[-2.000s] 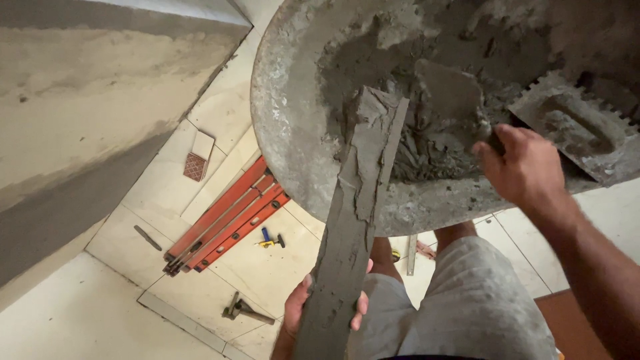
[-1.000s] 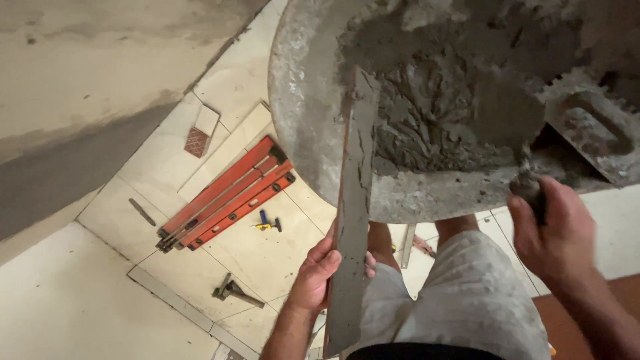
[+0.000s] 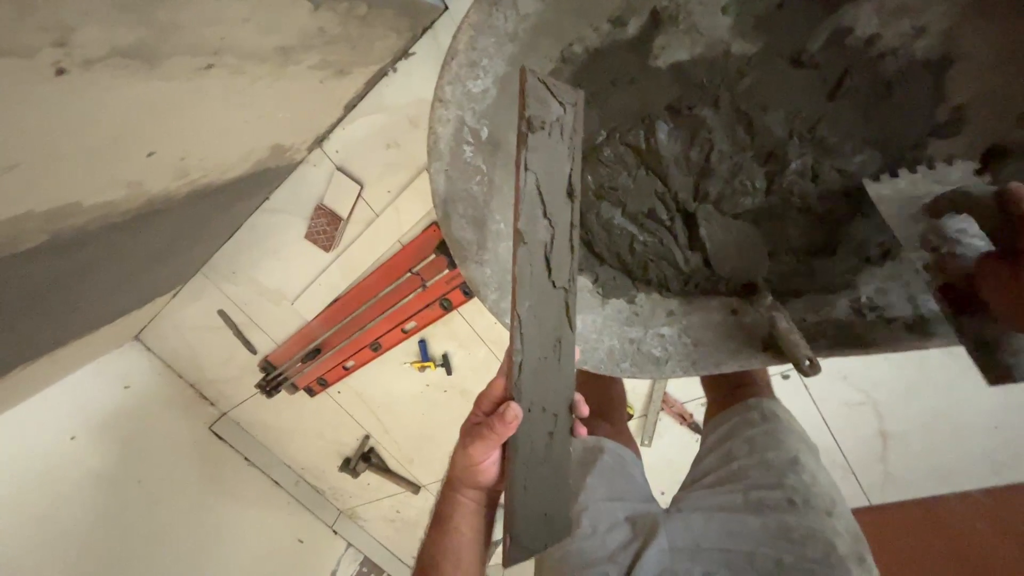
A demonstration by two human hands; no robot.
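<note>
My left hand (image 3: 494, 432) holds a long narrow tile strip (image 3: 544, 344) from beneath, its upper face coated with grey mortar that has ridges and cracks toward the far end. At the right edge, my right hand (image 3: 1000, 272), dark and blurred, grips a notched trowel (image 3: 920, 180) with its teeth toward the top. A pointing trowel (image 3: 740, 256) lies in the wet mortar (image 3: 664, 184), its handle over the near rim of a large round metal basin (image 3: 480, 160).
On the tiled floor at left lie an orange spirit level (image 3: 384, 344) beside other orange tools, a hammer (image 3: 376, 466), a small blue-and-yellow tool (image 3: 428, 360) and tile offcuts (image 3: 332, 212). A plastered wall (image 3: 160, 104) rises at upper left. Below the basin's rim are a metal ruler (image 3: 654, 412) and my legs.
My right hand has let go of the pointing trowel, which rests in the basin, and has taken hold of the notched trowel. My left hand still holds the strip.
</note>
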